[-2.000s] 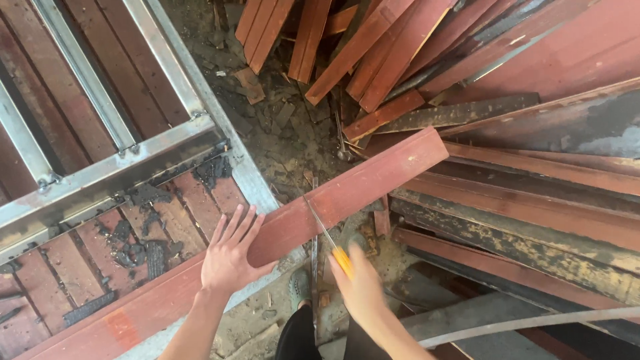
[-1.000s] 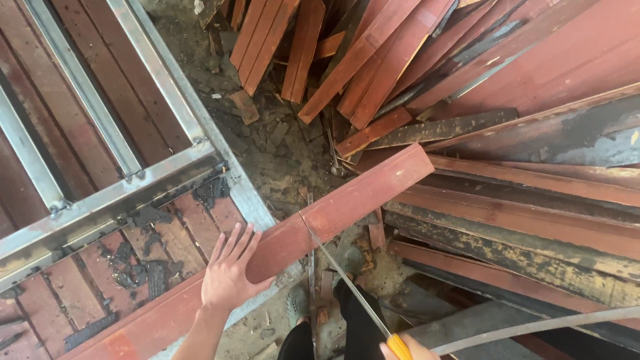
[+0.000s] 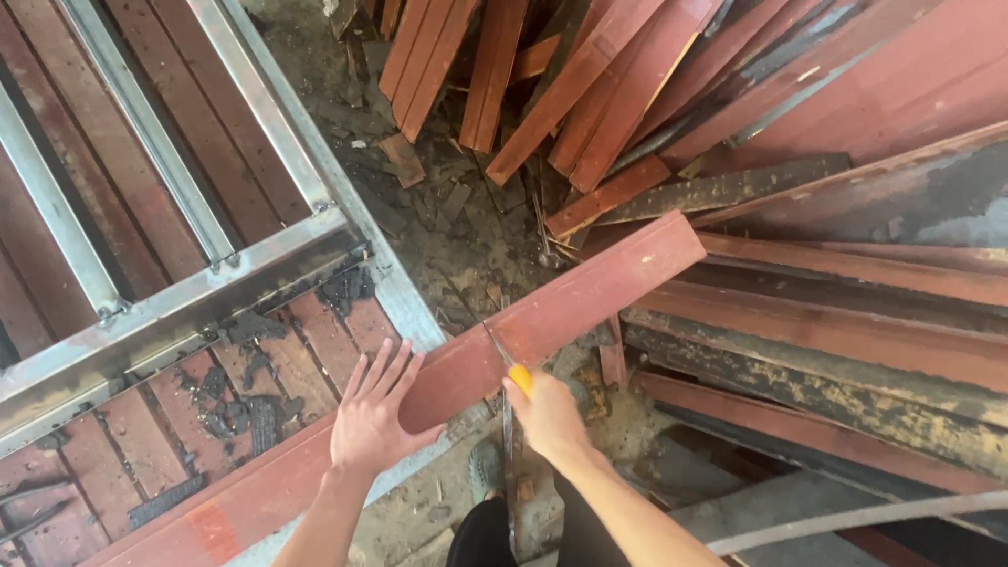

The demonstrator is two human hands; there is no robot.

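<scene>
A long red-painted wooden board (image 3: 598, 283) lies diagonally over the edge of a metal-edged platform, its far end sticking out over the ground. My left hand (image 3: 378, 413) presses flat on the board with its fingers spread, near the platform's edge. My right hand (image 3: 547, 413) is closed around the yellow handle of a handsaw (image 3: 498, 344). The saw's blade sits in a cut line across the board, just right of the platform edge; only a short part of the blade shows, and the rest is hidden below the board.
A welded steel frame (image 3: 150, 142) stands on the slatted platform at the left, with black charred scraps (image 3: 264, 421) beside it. Red boards (image 3: 551, 94) are piled at the top and right. A curved metal strip (image 3: 866, 516) crosses the lower right. Debris covers the ground.
My right hand was drawn back toward the bottom edge a second ago, with more of the blade showing; now it is close to the board. My left hand stays on the board.
</scene>
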